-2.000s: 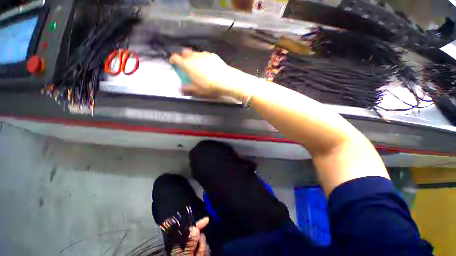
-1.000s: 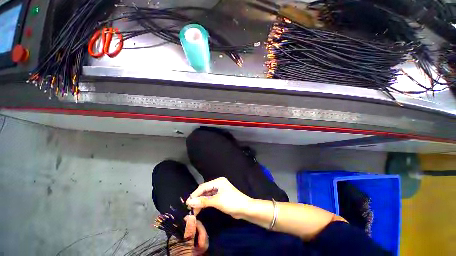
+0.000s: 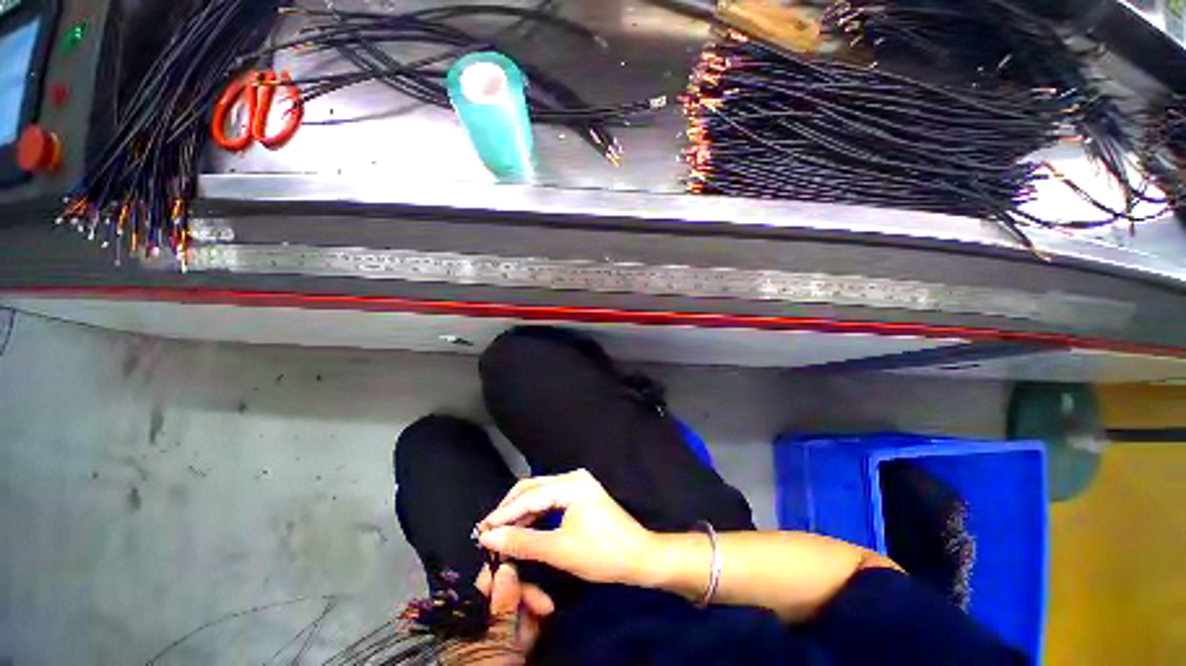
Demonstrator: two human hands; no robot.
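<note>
A bunch of black cables point(image 3: 449, 614) with small reddish and coppery ends lies over my lap, its strands trailing to the lower left. My left hand point(image 3: 510, 625), at the bottom of the picture and partly cut off, is closed around the bunch. My right hand point(image 3: 562, 531) is just above it, thumb and forefinger pinched together at a cable end. The pinched tip is too small to make out clearly.
The metal tray holds orange-handled scissors point(image 3: 256, 109), a teal roll point(image 3: 494, 117), a loose cable pile point(image 3: 163, 117) at left, a cable block point(image 3: 858, 137) at right and a wooden handle point(image 3: 770, 24). A blue bin point(image 3: 962, 546) with black cables stands on the floor at right.
My right hand came from the teal roll on the tray down to the bunch over my lap. Since then it has stayed there with only small finger movement.
</note>
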